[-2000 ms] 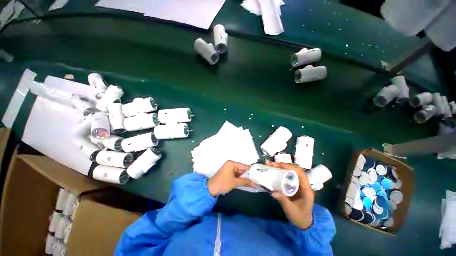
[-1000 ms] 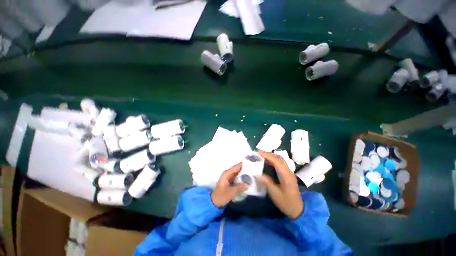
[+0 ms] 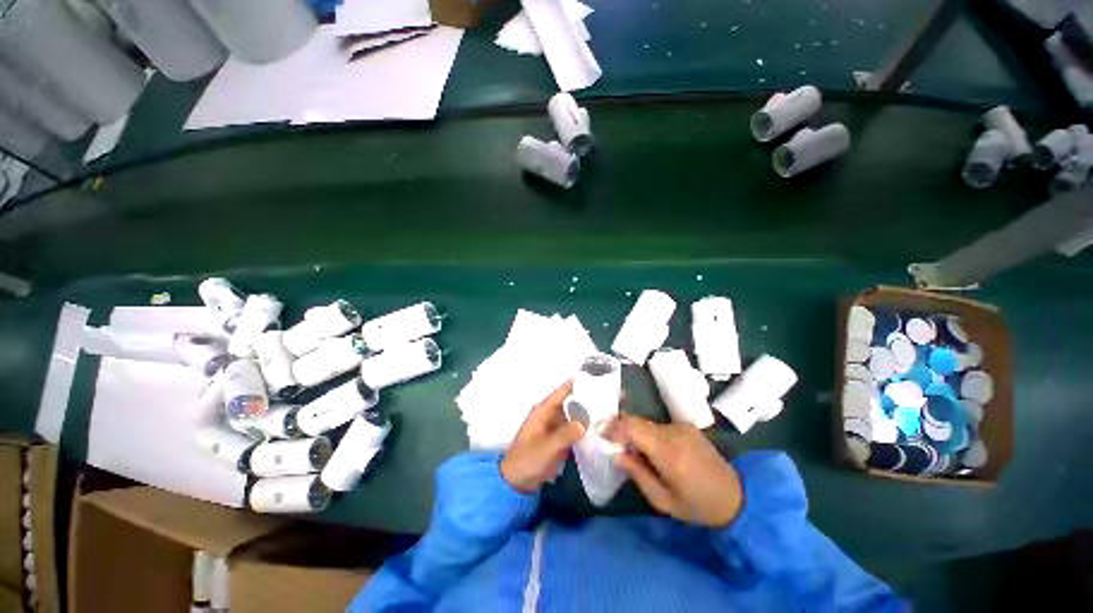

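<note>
My left hand (image 3: 538,442) grips a white cylinder unit (image 3: 596,386) in front of my chest, its dark round end facing up. My right hand (image 3: 684,469) is at the unit's lower right side, fingertips pinched at a translucent-white wrapper (image 3: 599,469) that hangs below the unit. A loose stack of white wrapping sheets (image 3: 509,374) lies just behind my left hand. Several white units (image 3: 717,338) lie right of the stack. A cylinder pile (image 3: 328,363) lies at left, partly on a white bench liner (image 3: 150,413).
A disc tray (image 3: 1001,395) of mixed discs stands at right. An open packing carton (image 3: 132,539) is at lower left. White units (image 3: 811,149) lie in pairs on the belt beyond. A metal post (image 3: 1019,240) reaches in at right. Large white cylinders (image 3: 258,22) are at upper left.
The unit in my hands now stands more upright, and a wrapper hangs below it. My right hand has moved lower, to its side. The belt pairs have shifted right in the view.
</note>
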